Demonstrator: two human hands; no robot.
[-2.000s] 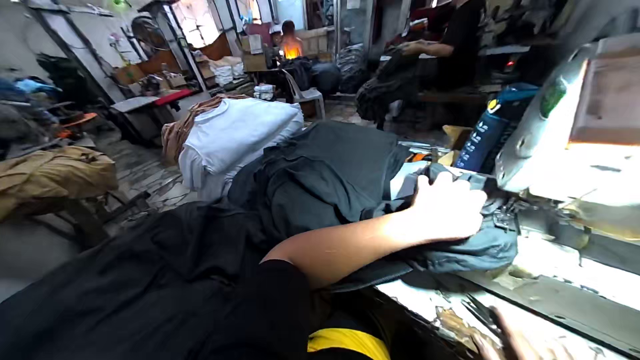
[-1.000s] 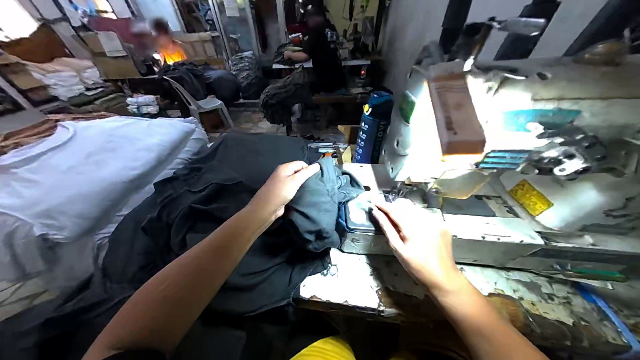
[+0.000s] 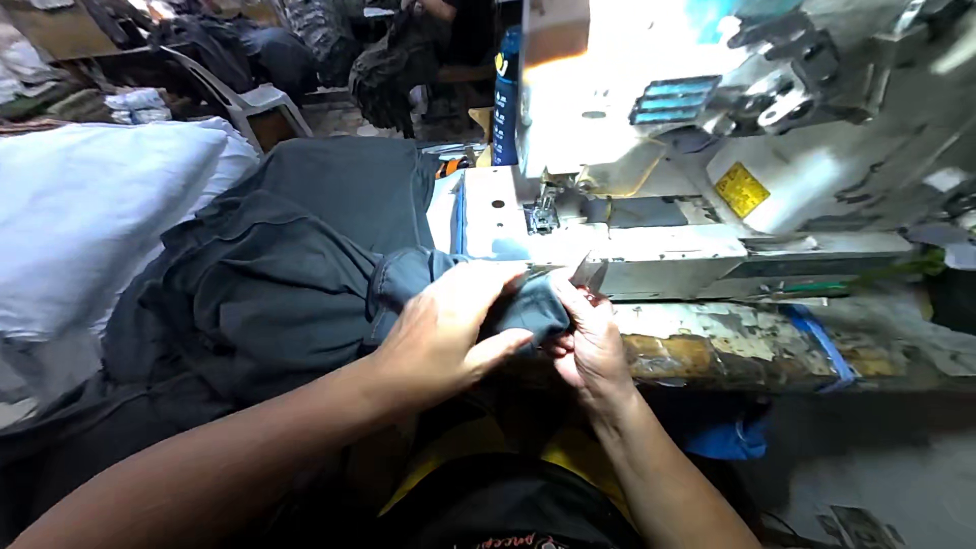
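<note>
A dark grey garment (image 3: 290, 259) lies bunched at the left of a white industrial sewing machine (image 3: 648, 114), its end drawn over the table's front edge. My left hand (image 3: 442, 328) grips that end between thumb and fingers. Close on its right, my right hand (image 3: 591, 335) pinches the folded cloth, and a small pointed metal tool, perhaps thread snips (image 3: 589, 274), sticks up from its fingers. Both hands are in front of the machine bed, below the presser foot (image 3: 542, 216), which has no cloth under it. The fingertips inside the fold are partly hidden.
White folded cloth (image 3: 99, 213) is piled at the left, with a white plastic chair (image 3: 255, 103) behind it. A dark blue bottle (image 3: 505, 103) stands beside the machine head. The worn table edge (image 3: 686, 358) carries a blue strip. Farther back, a person (image 3: 438, 11) handles dark cloth.
The garment's end has moved from beside the presser foot to the front of the machine bed. My right hand, empty-looking at the machine earlier, now pinches the cloth. The view has tilted down.
</note>
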